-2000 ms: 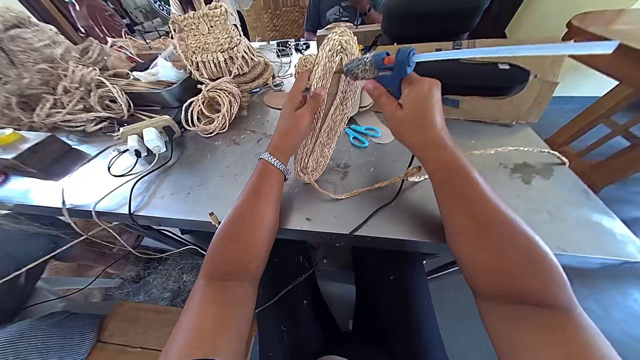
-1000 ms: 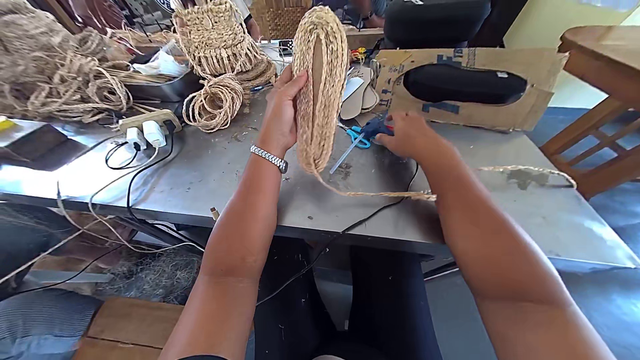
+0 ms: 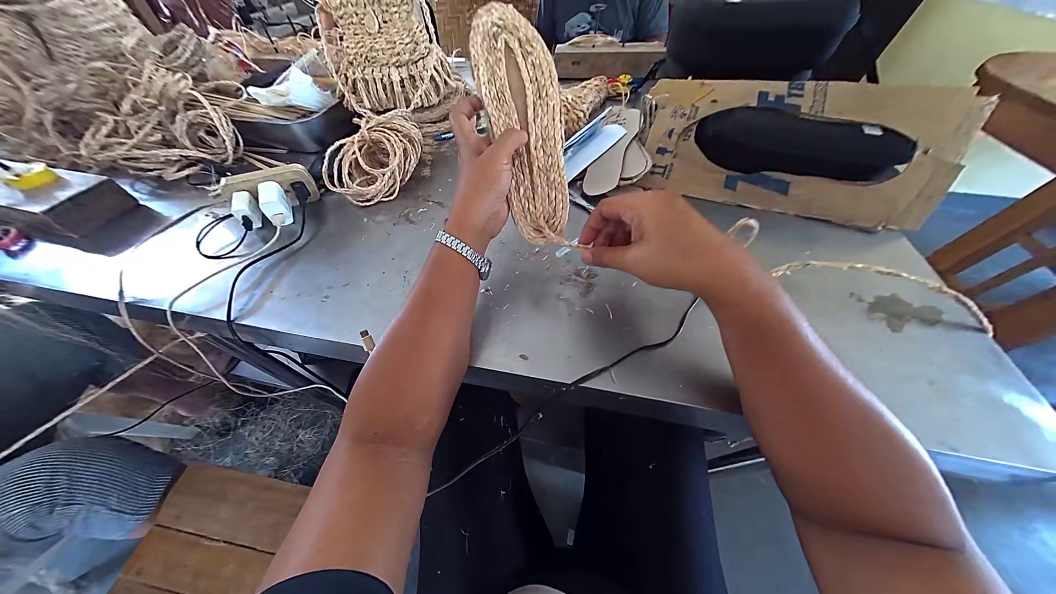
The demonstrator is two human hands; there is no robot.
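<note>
My left hand (image 3: 487,169) grips a shoe sole wrapped in braided natural fibre (image 3: 540,148), holding it upright above the metal table. Near its lower end, my right hand (image 3: 635,235) pinches the fibre braid where it leaves the sole. The loose part of the braid (image 3: 874,268) runs out past my right wrist across the table. The glue gun is not clearly visible; my right hand and the sole may hide it.
Behind lie flat sole pieces (image 3: 612,157) and cardboard with an oval cutout (image 3: 825,194). At left are a rope coil (image 3: 375,158), a metal tray (image 3: 297,132), a power strip (image 3: 309,177) and piled fibre. A black cord (image 3: 615,363) crosses the table edge. A person sits opposite.
My right hand had the blue glue gun at the sole, then lowered it to the table beside the blue scissors. Now it has let go of the gun and holds the braid.
</note>
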